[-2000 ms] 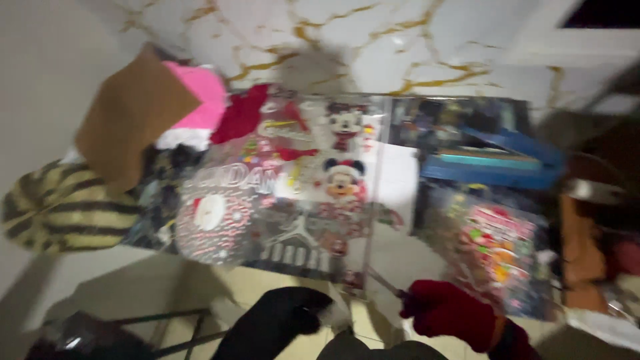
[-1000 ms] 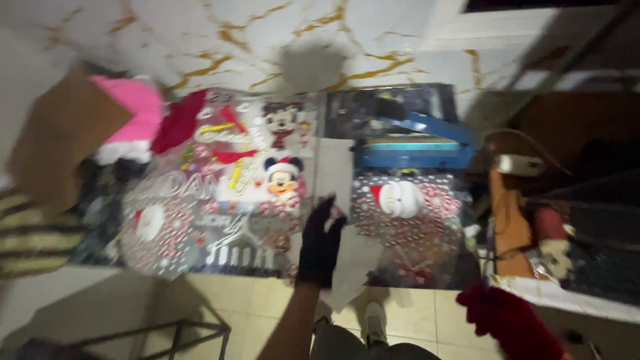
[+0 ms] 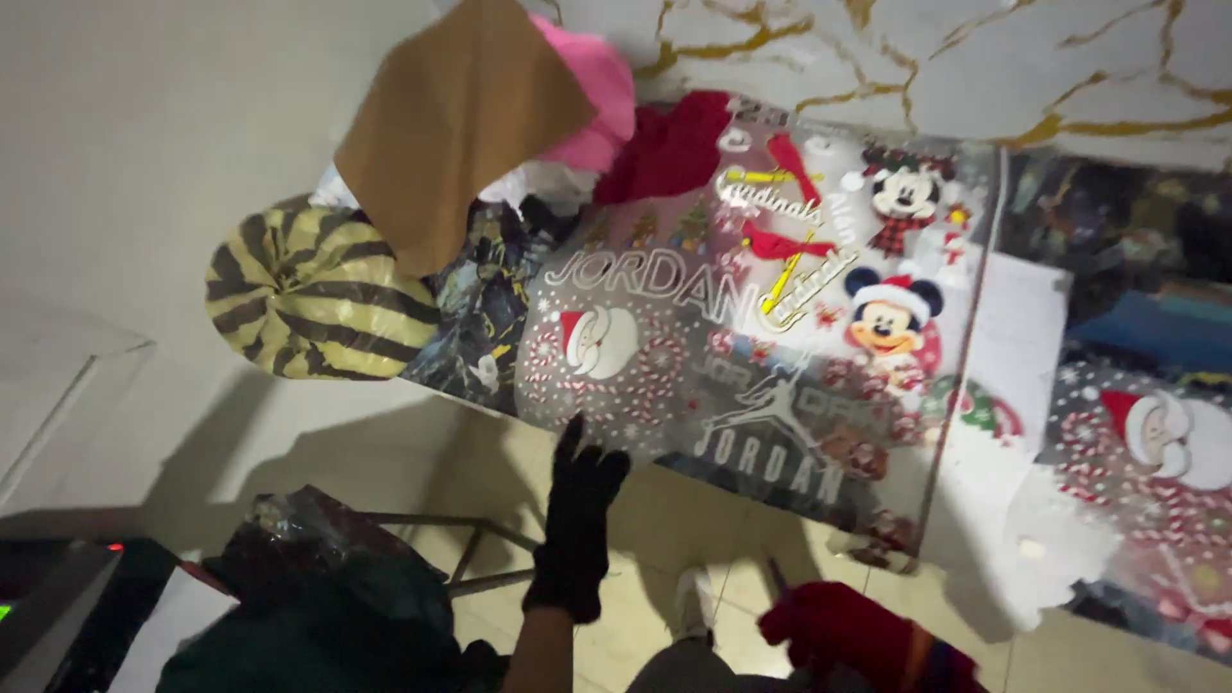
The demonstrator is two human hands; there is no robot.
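Note:
My left hand (image 3: 582, 520), in a black glove, reaches up to the lower left edge of a clear film sheet (image 3: 664, 289) printed with festive figures and lettering. Its fingers are extended and slightly apart, with one fingertip over the film below the Santa print (image 3: 599, 344). My right hand (image 3: 847, 630), in a red glove, is low in view off the table's front edge, closed round a thin dark tool (image 3: 777, 576) whose shape is blurred. White paper (image 3: 1011, 356) lies beside and partly under the sheet. Another printed film piece (image 3: 1145, 491) is at the right.
A brown sheet (image 3: 462, 135), pink cloth (image 3: 597, 91) and red cloth (image 3: 674, 144) lie at the back left, near a striped yellow-and-black bundle (image 3: 318, 294). A blue object (image 3: 1165, 332) is at the right. Below left stand a metal frame (image 3: 472, 549) and a dark plastic-covered item (image 3: 308, 539).
My left hand has left the white paper in the middle, where it was a second ago, and is at the film sheet's lower left edge. The view has swung left.

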